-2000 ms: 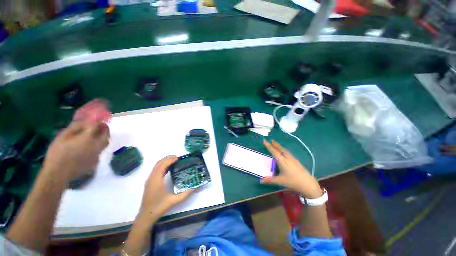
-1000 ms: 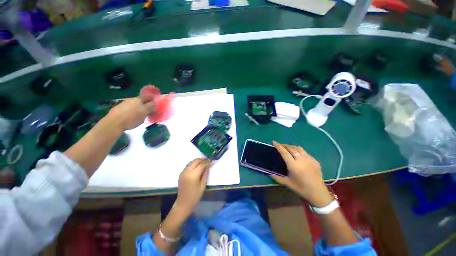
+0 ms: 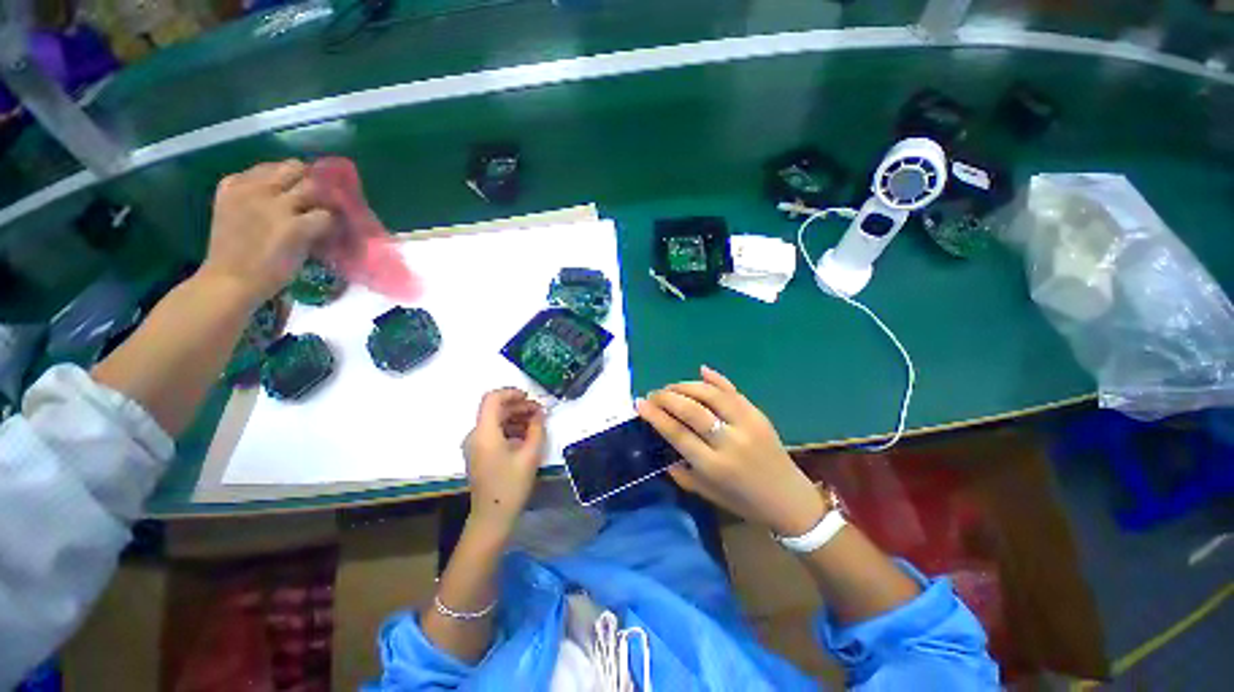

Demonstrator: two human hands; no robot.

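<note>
A smartphone [image 3: 616, 462] with a dark screen is held by its right end in my right hand [image 3: 727, 450], low over the sheet's front right corner. A square black housing with a green circuit board [image 3: 558, 354] lies on the white sheet [image 3: 447, 433]. My left hand [image 3: 506, 453] is just below this housing, fingers curled. A short pale piece shows between its fingertips and the housing; whether I grip it is unclear. A loose round board [image 3: 581, 292] lies behind the housing. Another loose board [image 3: 403, 338] lies to the left.
A neighbour's hand holds pink wrap [image 3: 359, 237] over the sheet's left side, near several loose boards. Right of the sheet are an open housing [image 3: 690, 254], white slips [image 3: 761, 265], a white handheld fan [image 3: 877, 223] with its cable, and a clear plastic bag [image 3: 1130, 304].
My right hand has brought the phone left, towards my left hand; its screen went from lit to dark earlier. My left hand let go of the housing's edge. The neighbour's hand moved left with the wrap.
</note>
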